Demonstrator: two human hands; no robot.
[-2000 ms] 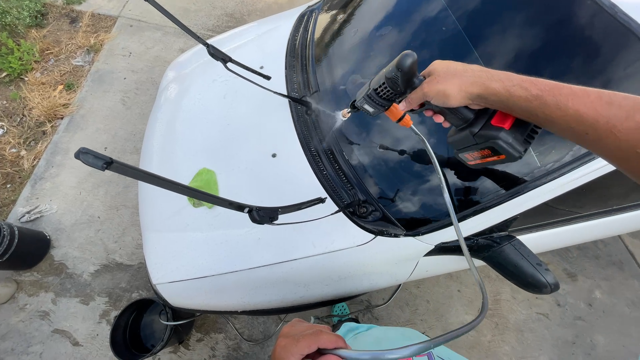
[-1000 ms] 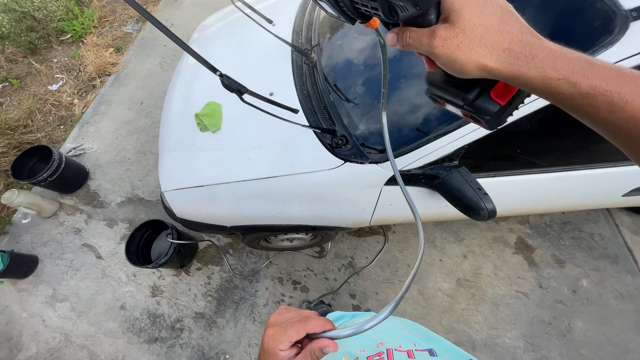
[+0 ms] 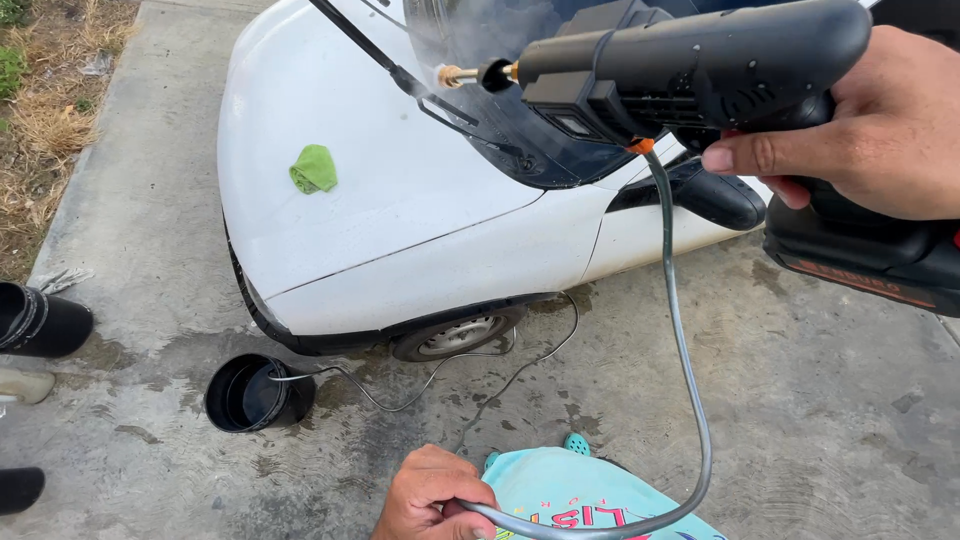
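Note:
My right hand (image 3: 847,142) grips a black cordless pressure washer gun (image 3: 675,75) at the upper right, its brass nozzle (image 3: 452,76) pointing left over the base of the windshield. Mist rises around the nozzle tip. From an orange fitting (image 3: 641,145) under the gun, a clear grey hose (image 3: 679,322) hangs down and curves to my left hand (image 3: 439,495), which pinches it at the bottom centre. A raised wiper arm (image 3: 360,41) stands beside the nozzle. On the white car hood (image 3: 375,202) lies a crumpled green cloth (image 3: 313,169).
A black bucket (image 3: 292,397) holds liquid and the hose's far end, near the front wheel (image 3: 461,335). More black containers, one a bucket (image 3: 64,326), stand at the left edge. The side mirror (image 3: 720,196) juts out below the gun. Hose loops lie on the wet concrete (image 3: 360,465).
The gun, partly out of view one second ago, is now largely visible, and mist shows at its nozzle. My left hand still holds the hose. The view has shifted.

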